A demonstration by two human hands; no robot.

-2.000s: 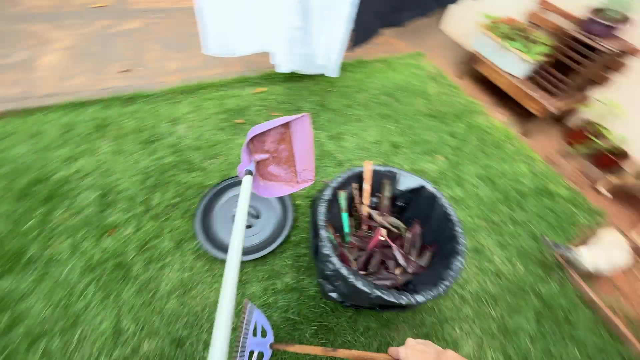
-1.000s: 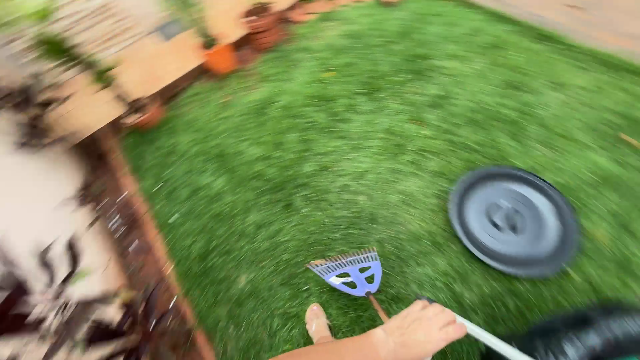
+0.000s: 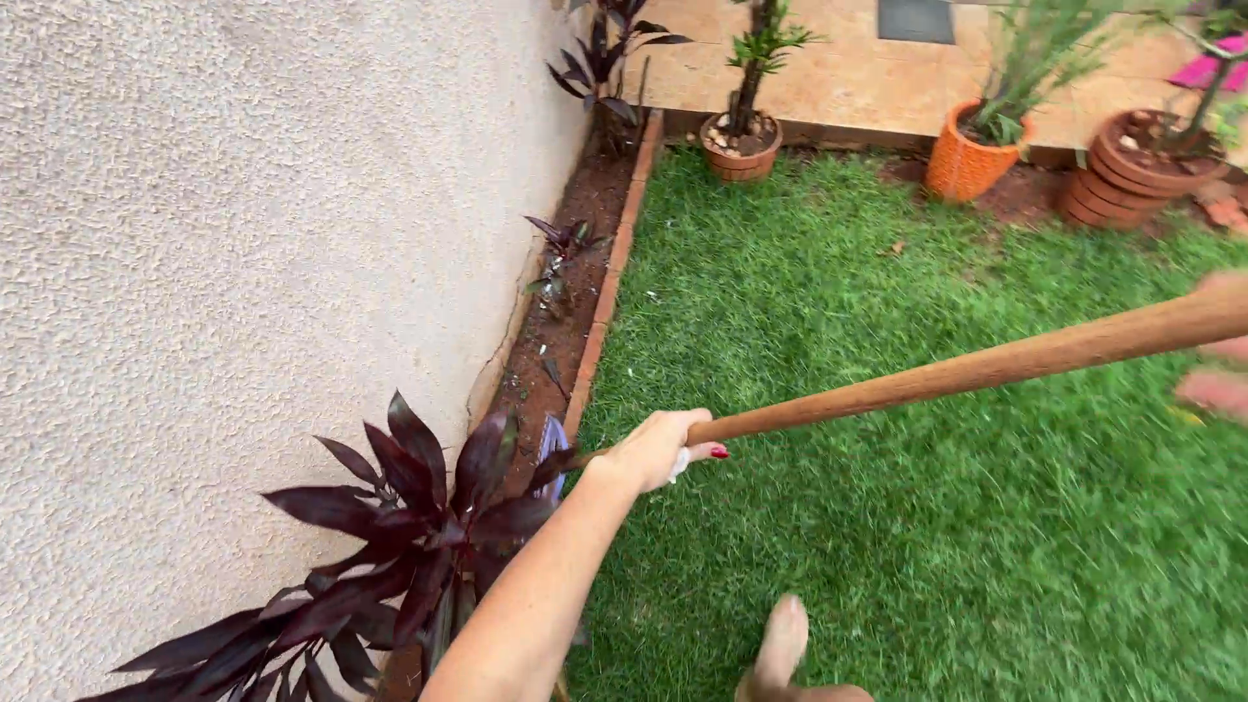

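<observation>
My left hand (image 3: 655,450) grips the wooden handle (image 3: 936,382) of a rake near its lower part, at the middle of the view. The purple rake head (image 3: 552,456) shows only partly behind dark leaves, by the brick edging of the soil bed (image 3: 546,356). Blurred and cut off by the right edge, my right hand (image 3: 1224,356) is at the thick upper end of the handle; its fingers look wrapped round it. A dark purple-leaved plant (image 3: 439,526) grows just left of my left forearm.
A rough plastered wall (image 3: 263,214) bounds the left side. Brick edging (image 3: 609,283) separates the bed from the grass. A small clay pot (image 3: 741,146), an orange pot (image 3: 975,151) and a ribbed terracotta pot (image 3: 1136,171) line the tiled floor. My bare foot (image 3: 783,634) stands on the grass.
The view has swung left to the wall and bed; the bin, its lid and the dustpan are out of view. The rake head has moved from the grass to the bed's edge.
</observation>
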